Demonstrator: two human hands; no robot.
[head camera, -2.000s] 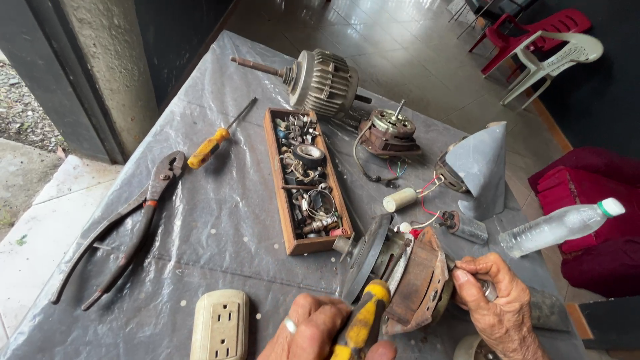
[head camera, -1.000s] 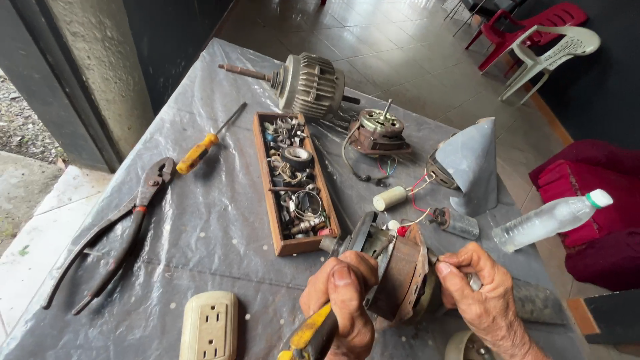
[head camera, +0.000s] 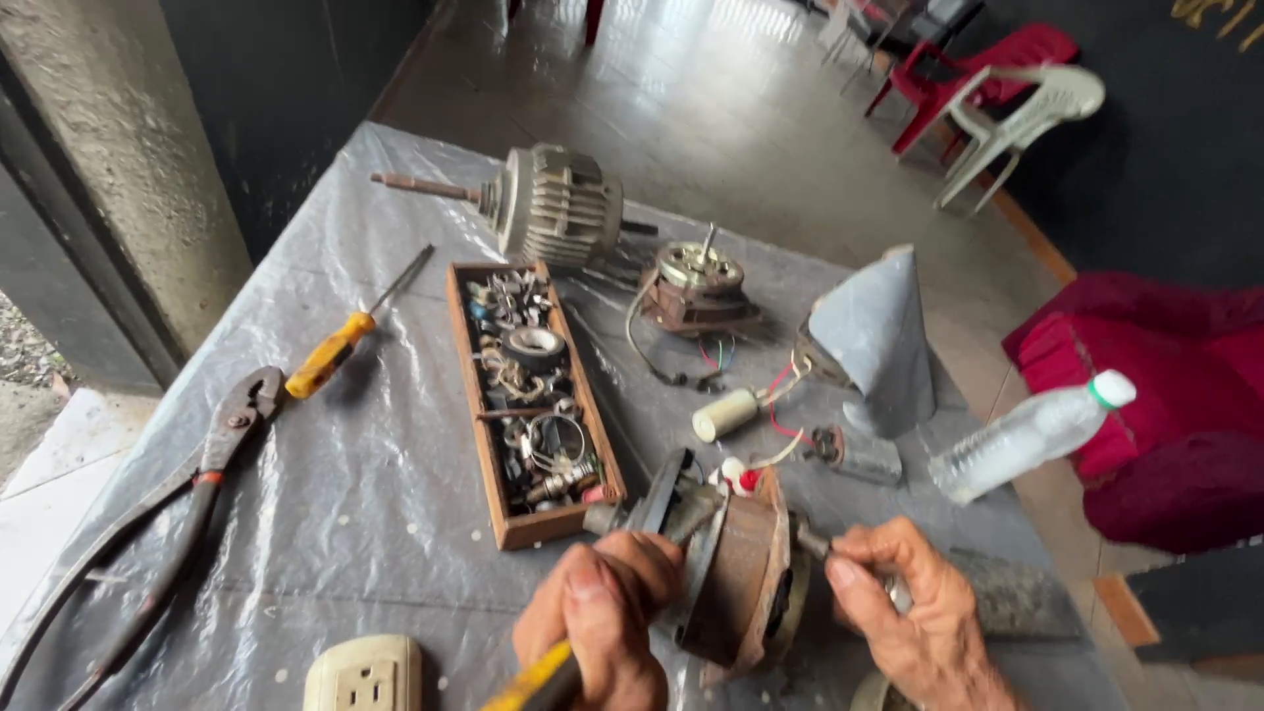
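Note:
A rusty, partly opened electric motor (head camera: 741, 583) lies on its side at the lower middle. My left hand (head camera: 602, 602) is closed around a yellow-and-black screwdriver handle (head camera: 538, 681) and rests against the motor's left end; the tool's tip is hidden. On the right, my right hand (head camera: 904, 602) pinches the motor's shaft (head camera: 815, 541) between thumb and fingers. Just behind stands a wooden parts box (head camera: 484, 444) holding small metal bits and a roll of black tape (head camera: 533, 348). A white cylindrical capacitor (head camera: 726, 415) with wires lies beyond the motor.
Slip-joint pliers (head camera: 237, 420) and another yellow screwdriver (head camera: 331, 355) lie left. A finned motor (head camera: 563, 205), a smaller motor (head camera: 699, 286) and a grey cone-shaped cover (head camera: 879, 336) stand behind. A plastic bottle (head camera: 1027, 434) is at right, an outlet (head camera: 365, 676) at the near edge.
My left hand has come up from the lower edge to the motor's left side, with the screwdriver handle now pointing down and left. My right hand stays at the shaft end.

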